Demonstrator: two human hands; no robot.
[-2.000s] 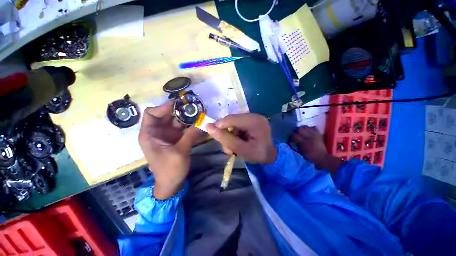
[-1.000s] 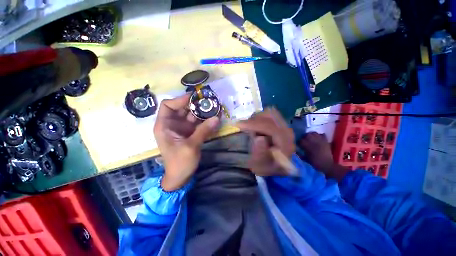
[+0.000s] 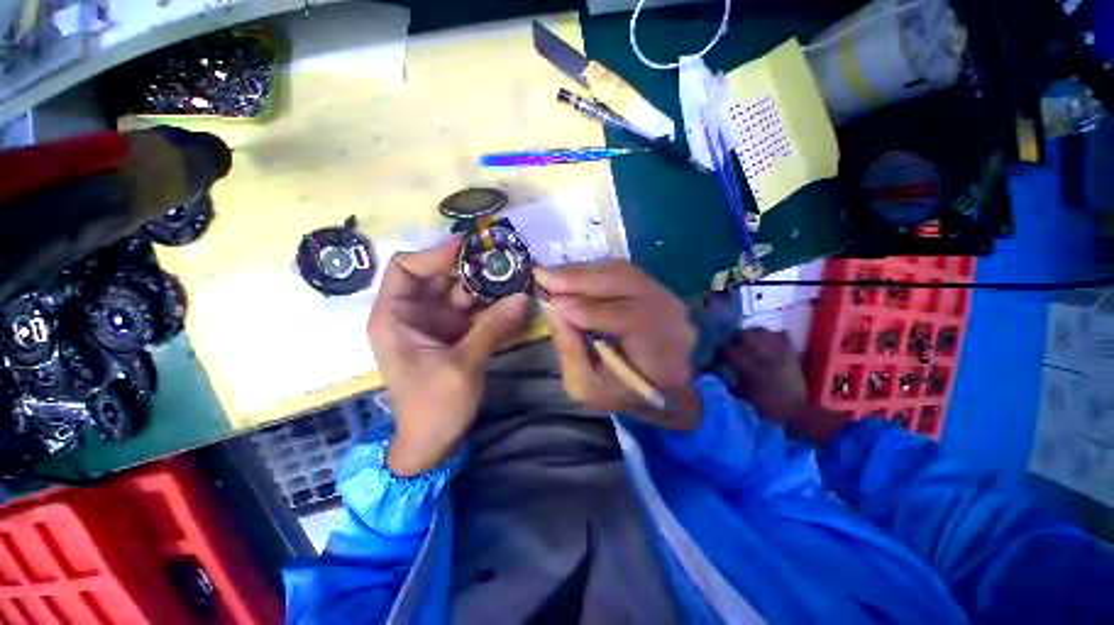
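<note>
My left hand (image 3: 434,348) holds a round black unit (image 3: 496,259) with a shiny centre, above the white paper. A dark oval cover (image 3: 473,203) stands off its far side, joined by an amber strip. My right hand (image 3: 621,336) holds a pale-handled tool (image 3: 629,372), its handle pointing back toward me. Its fingertips are at the unit's right edge; the tool's working end is hidden or too small to tell. A second round black unit (image 3: 335,259) lies on the white paper (image 3: 281,354) to the left.
Black units (image 3: 116,317) are heaped at left under a hanging dark tool (image 3: 110,183). Iridescent tweezers (image 3: 556,156), a blade tool (image 3: 605,83) and a yellow dotted sheet (image 3: 782,122) lie beyond. Another person's hand (image 3: 770,370) is beside a red compartment tray (image 3: 843,327).
The white and amber piece seen two seconds ago at the unit's right edge no longer shows. My right hand moved away, then back to the unit, and the tool handle's angle changed.
</note>
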